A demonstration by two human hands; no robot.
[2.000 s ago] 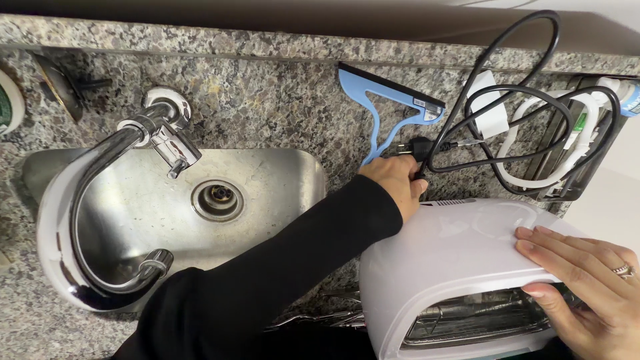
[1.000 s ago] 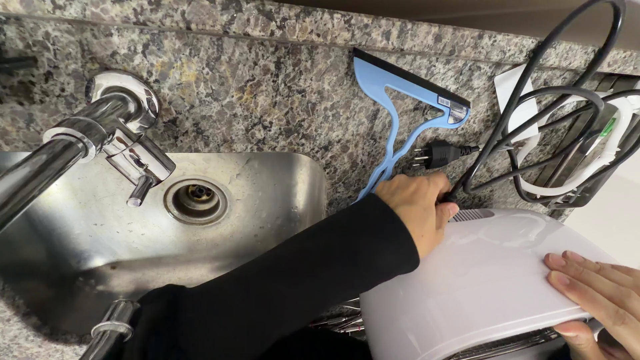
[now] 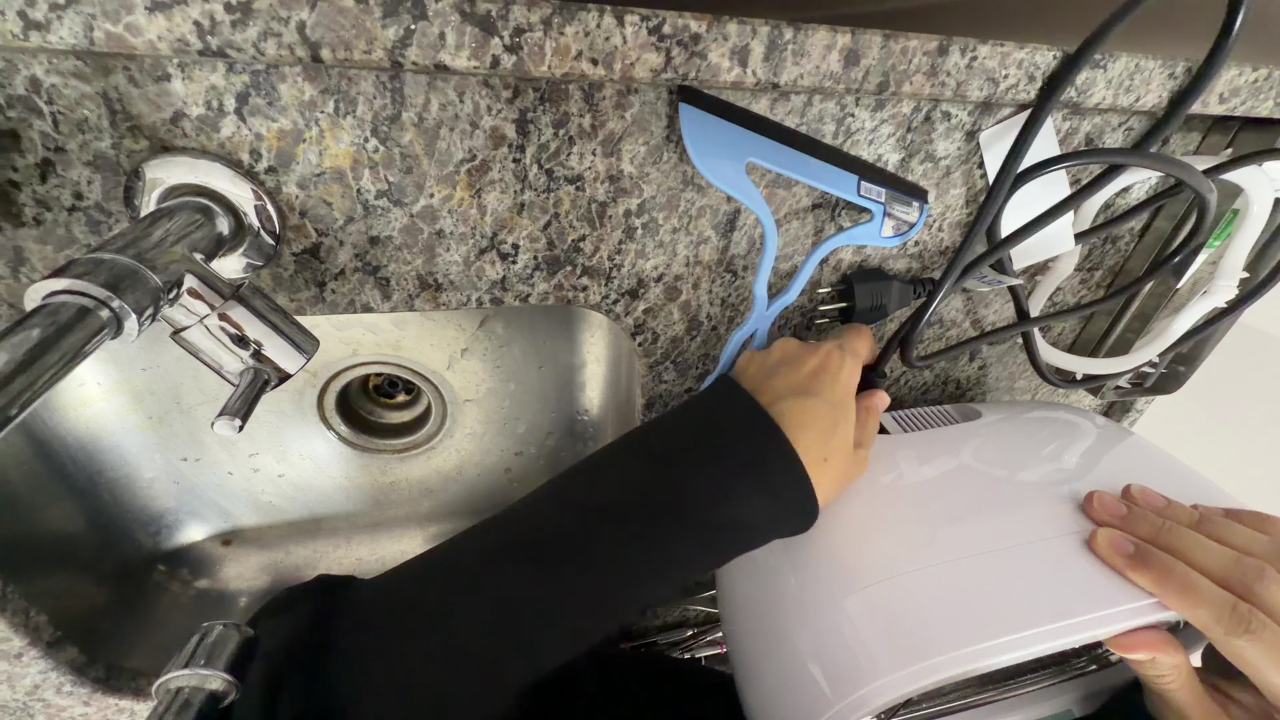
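Observation:
A white domed appliance [image 3: 930,540] with a metal-lined front opening stands at the lower right. My left hand [image 3: 815,400] is behind its rear vent, fingers closed around the base of the black power cord [image 3: 878,365]; the fingertips are partly hidden. The cord's plug [image 3: 868,297] lies on the granite just beyond the knuckles. My right hand [image 3: 1190,570] rests spread on the appliance's top, its thumb at the edge of the front opening. A light-blue squeegee [image 3: 725,165] with a black blade lies beside my left hand.
At left is a stainless steel sink [image 3: 520,400] with a drain [image 3: 383,405] and a chrome faucet [image 3: 150,260] over it. Loops of cord and a white ring-shaped part [image 3: 1060,300] are at the right, near a white card [image 3: 1030,185]. Metal utensils [image 3: 690,640] show below my sleeve.
The view has moved closer to the counter. Both hands keep their places on the appliance and at its cord, and the squeegee has not moved.

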